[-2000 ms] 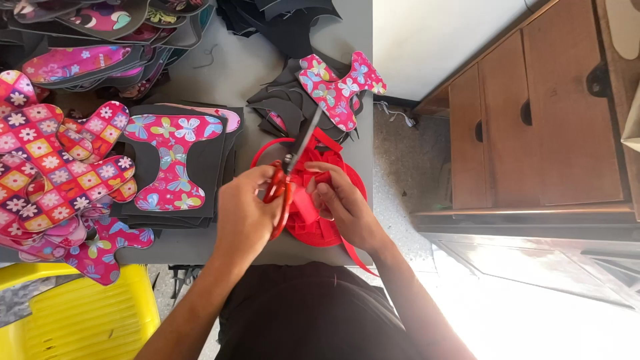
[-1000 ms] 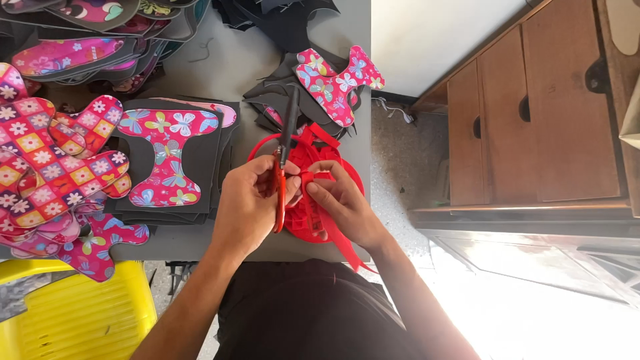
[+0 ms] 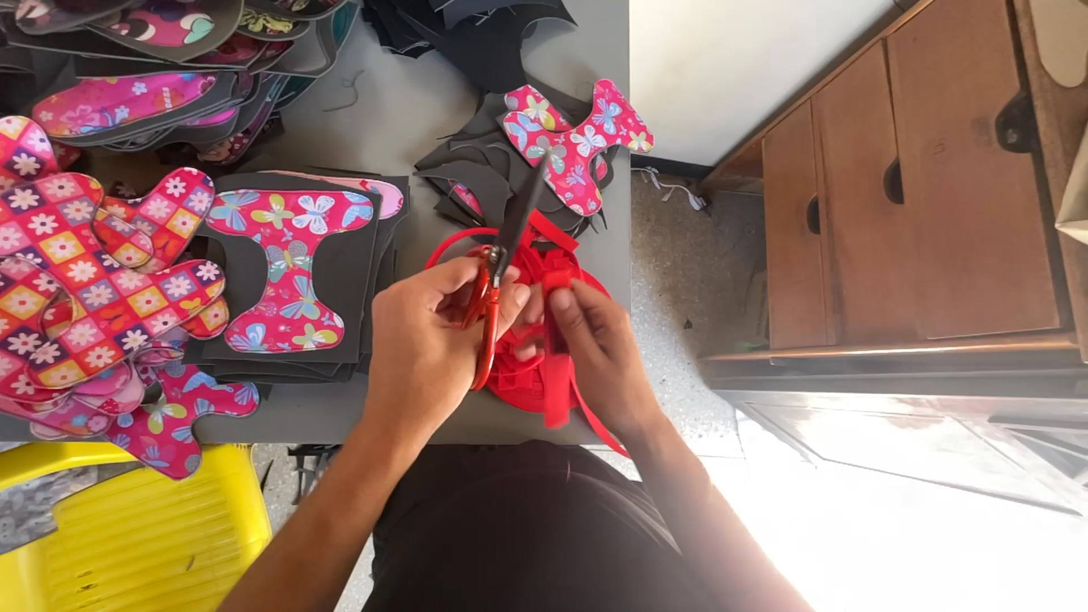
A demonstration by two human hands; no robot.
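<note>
My left hand [image 3: 429,340] holds red-handled scissors [image 3: 486,310], their dark blades angled up and away over the table. Close on its right, my right hand [image 3: 599,344] pinches a red fabric strap [image 3: 557,382] between thumb and fingers; a short end hangs down. Beneath both hands lies a coil of red strap [image 3: 514,395], partly hidden by them. Just beyond the blade tips, a pink butterfly-print cutout [image 3: 586,140] rests on dark scraps [image 3: 484,157]. Another butterfly-print cutout [image 3: 289,263] lies on a stack of dark sheets [image 3: 353,272] left of my left hand.
Checkered floral cutouts [image 3: 85,280] overlap at the table's left, below a tall pile of printed pieces [image 3: 170,93]. A yellow plastic chair [image 3: 161,527] stands below the front edge of the grey table [image 3: 340,421]. Wooden drawers [image 3: 969,195] stand to the right, past a white cable [image 3: 676,187].
The scissors' blades, nearly upright one second ago, now lean to the right. The red strap in my right hand has shifted, and its short end now hangs straight down.
</note>
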